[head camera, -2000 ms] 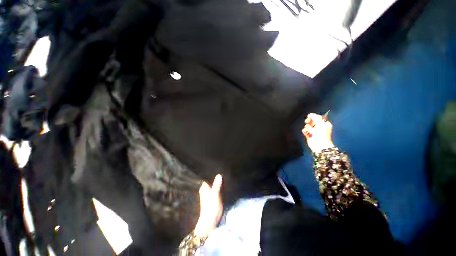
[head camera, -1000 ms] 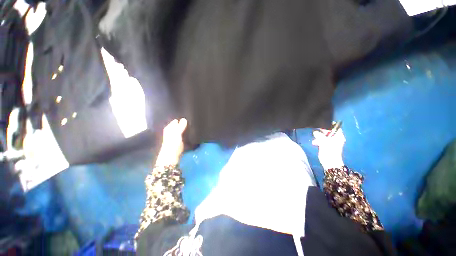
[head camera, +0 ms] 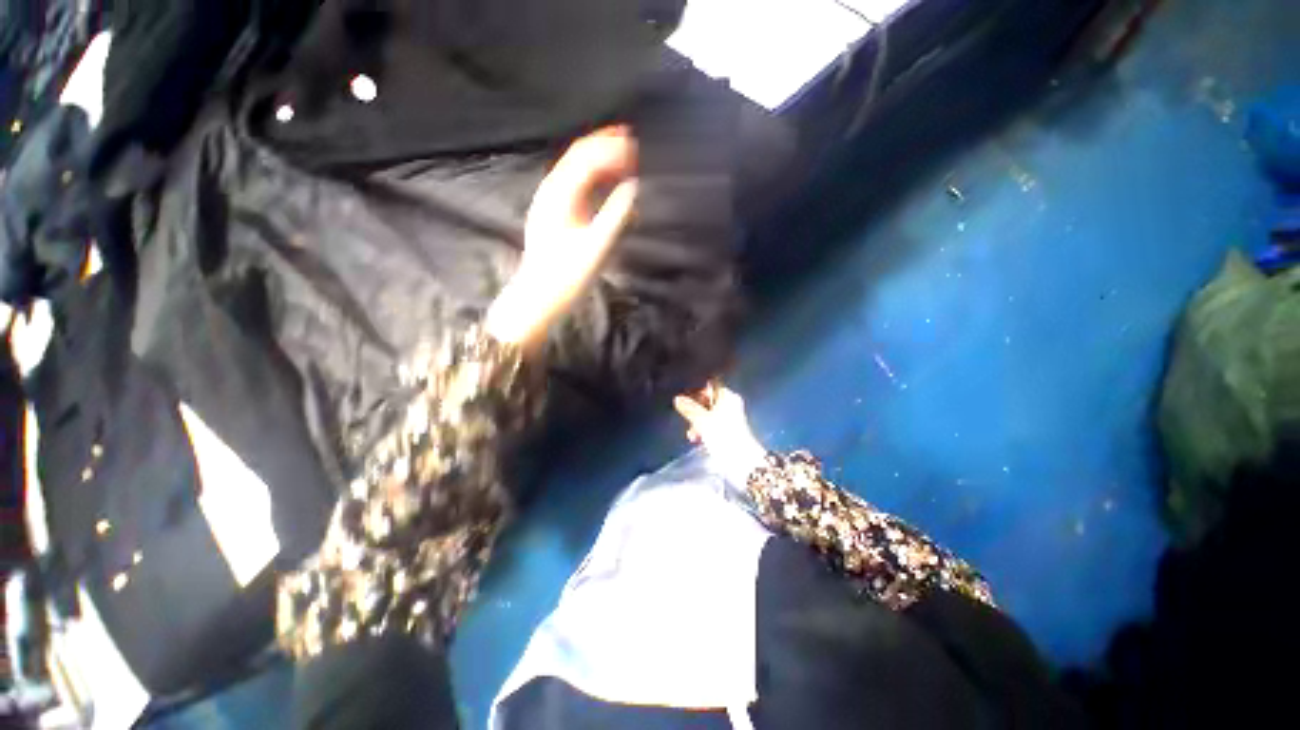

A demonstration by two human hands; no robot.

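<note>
A black coat lies over the table edge, its shiny wrinkled lining turned up in the centre. Two pale buttons show on it. My left hand is over the lining, blurred, with thumb and fingers apart and nothing visible between them. My right hand is closed at the coat's lower edge. A tiny reddish bit at its fingertips looks like thread snips, mostly hidden. Whether the right fingers also pinch the cloth is unclear.
A dark double-breasted coat with gold buttons hangs at the left. White table surface shows at the top. The blue floor is at the right, with a green bundle and something bright blue at its edge. White cloth covers my lap.
The flat matte shell has given way to wrinkled lining in the centre. My left hand has moved up and right over the coat. My right hand has moved left.
</note>
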